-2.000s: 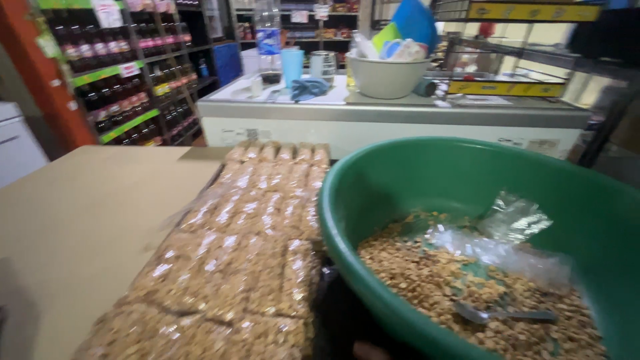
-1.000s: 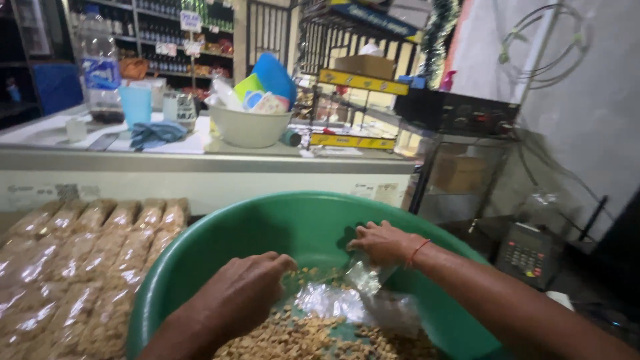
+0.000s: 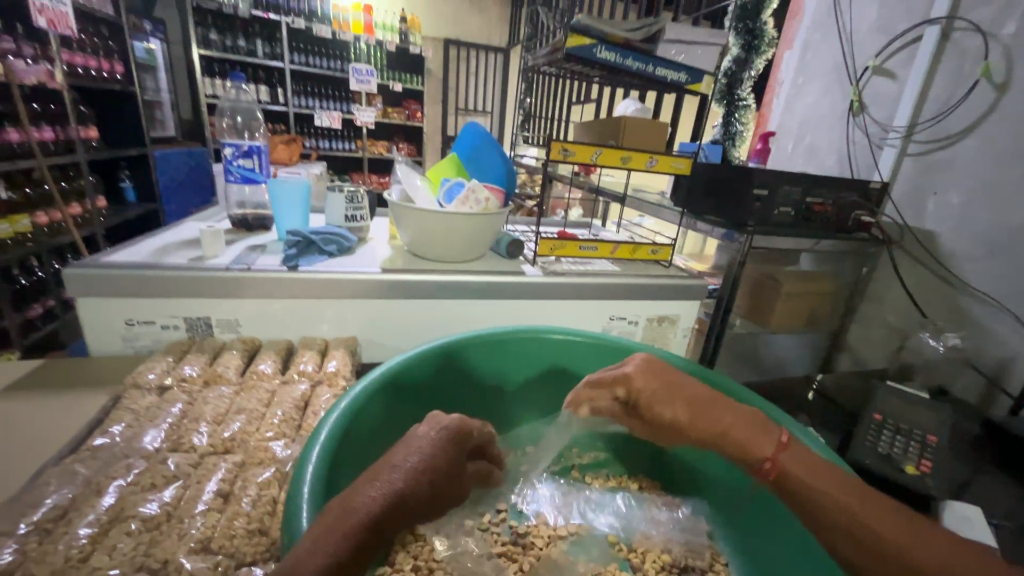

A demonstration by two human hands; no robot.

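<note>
A large green plastic basin (image 3: pixel 384 384) holds loose shelled peanuts (image 3: pixel 520 536). Clear plastic bags (image 3: pixel 608 508) lie on top of them. Over the basin, my right hand (image 3: pixel 640 396), with a red string on its wrist, pinches the upper part of a thin clear plastic bag (image 3: pixel 552 448). My left hand (image 3: pixel 456 456) is at that bag's left side, its fingers curled; whether it grips the film is hard to tell. Left of the basin, filled clear bags of peanuts (image 3: pixel 232 432) lie side by side in rows.
Behind the basin, a white chest freezer (image 3: pixel 400 312) carries a soda bottle (image 3: pixel 244 160), a blue cup (image 3: pixel 289 206), a blue cloth (image 3: pixel 316 244), a mug and a bowl of plastic ware (image 3: pixel 448 232). A wire rack (image 3: pixel 612 248) stands there too. At right is a card terminal (image 3: pixel 900 436).
The view has turned right since the first frame. Both hands have come into view over the basin, and my right hand has lifted plastic film up from the peanuts.
</note>
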